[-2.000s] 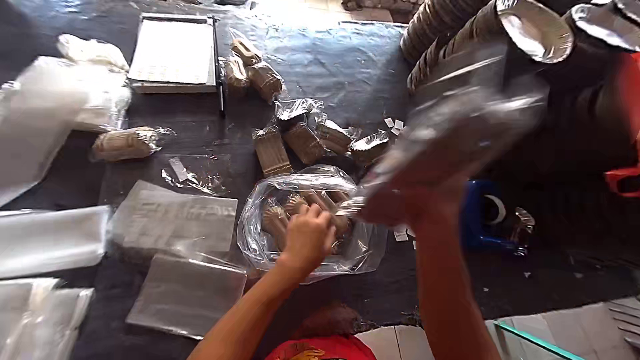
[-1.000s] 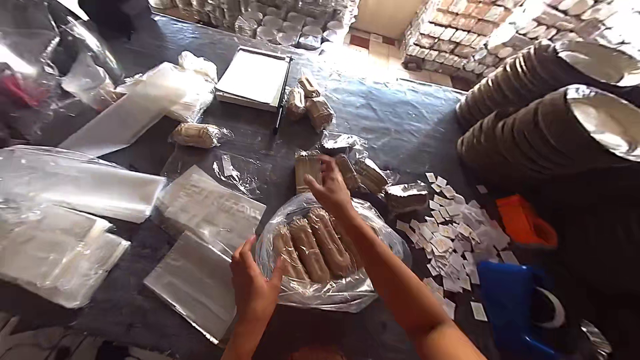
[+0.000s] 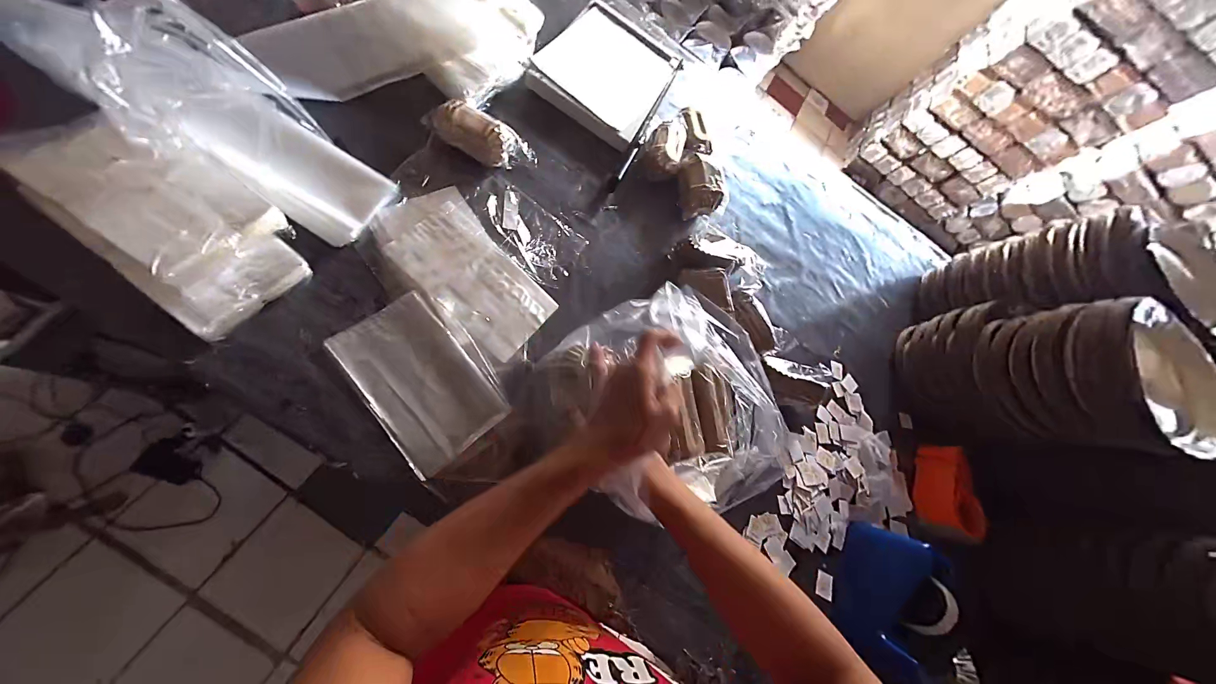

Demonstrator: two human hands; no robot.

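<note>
A clear plastic bag [image 3: 750, 408] with several brown wrapped bundles [image 3: 698, 413] inside lies in front of me on the dark table. My left hand [image 3: 622, 404] is over the bag's near left part, blurred, with its fingers raised. My right hand [image 3: 655, 446] is close against it and partly hidden behind it, at the bag's plastic. Whether either hand grips the film cannot be told. More brown bundles [image 3: 750, 318] lie just beyond the bag, touching or close to it.
Flat clear bags [image 3: 418, 380] are stacked at the left. Small paper labels [image 3: 826, 475] lie scattered at the right, near an orange object [image 3: 948, 492] and a blue tape dispenser [image 3: 879, 589]. Stacked round items [image 3: 1026, 380] stand at the right edge. A paper pad [image 3: 603, 71] lies farther back.
My hands, apart one second ago with one beyond the bag and one at its left, have come together over it. The bag's film now rises higher around the bundles. The view has turned.
</note>
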